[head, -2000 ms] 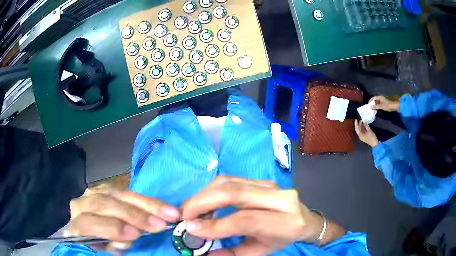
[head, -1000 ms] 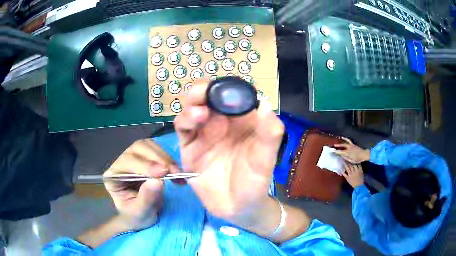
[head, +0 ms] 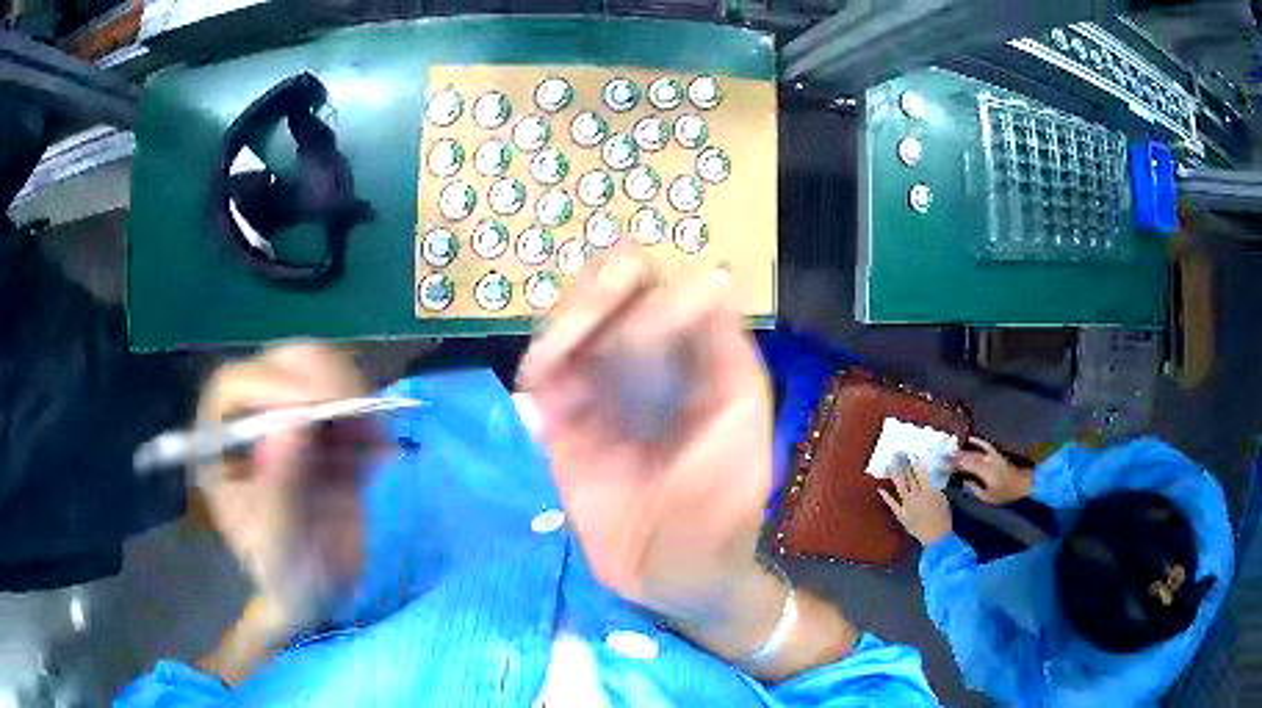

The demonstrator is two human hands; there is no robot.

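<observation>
My left hand (head: 284, 470), motion-blurred at the lower left, holds thin white-silver tweezers (head: 332, 414) pointing right. My right hand (head: 664, 457) is raised at the centre with the palm towards the camera. A blurred grey round unit (head: 646, 387) lies in its curled fingers; its detail cannot be made out. The two hands are apart. Rows of round units (head: 550, 165) with pale rings and green patches lie on a tan sheet (head: 747, 208) beyond my hands. My right fingertips overlap the sheet's near edge in the view.
The green bench (head: 173, 208) bears a black looped item (head: 277, 208). A second bench (head: 900, 270) bears discs, a clear tray (head: 1052, 180) and a blue bin (head: 1153, 187). At lower right a person in blue (head: 1093, 553) has both hands at a white piece (head: 913, 445) on a brown seat (head: 844, 512).
The hands worked together on a unit over my lap, then the right lifted it, dark side showing. Now the right is slightly lower and the left has moved left with the tweezers.
</observation>
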